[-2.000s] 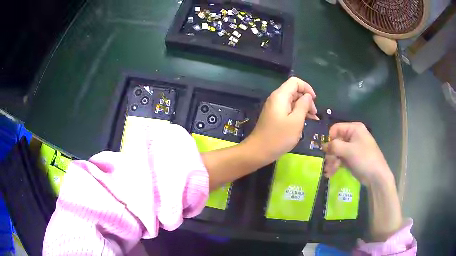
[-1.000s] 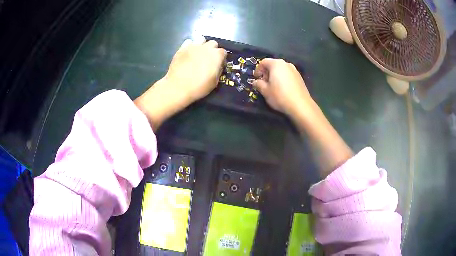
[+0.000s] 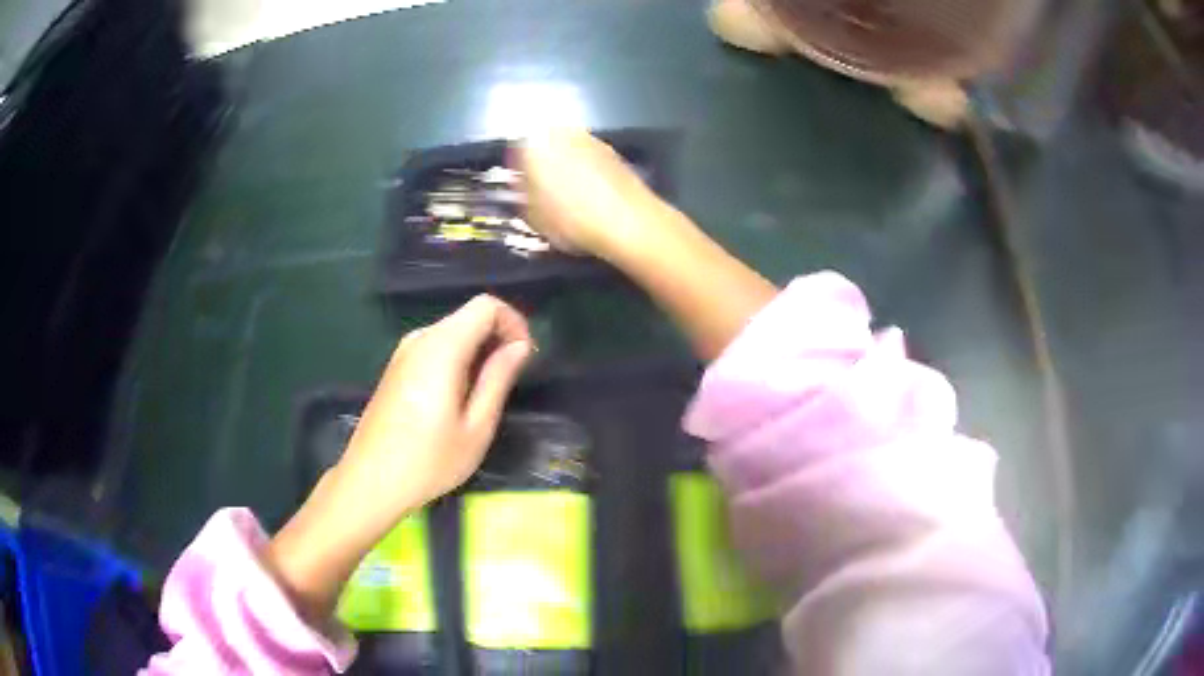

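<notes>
The small black card tray lies beyond the phones, with a blurred heap of tiny white and gold cards. My right hand is over its right part; its fingertips are too blurred to show what they hold. My left hand is nearer, above the phone tray, with thumb and fingers pinched on a tiny gold card. Phones lie back up in the phone tray: one at left partly under my left hand, one in the middle, one partly behind my right sleeve.
A brown fan stands at the upper right, cut off by the picture's edge. A blue bin is at the lower left. The dark green bench top surrounds the trays. A dark shape fills the upper left.
My left hand has drawn back from the card tray towards the phones. My right hand remains at the card tray. The view has shifted, moving the trays and fan left in the picture.
</notes>
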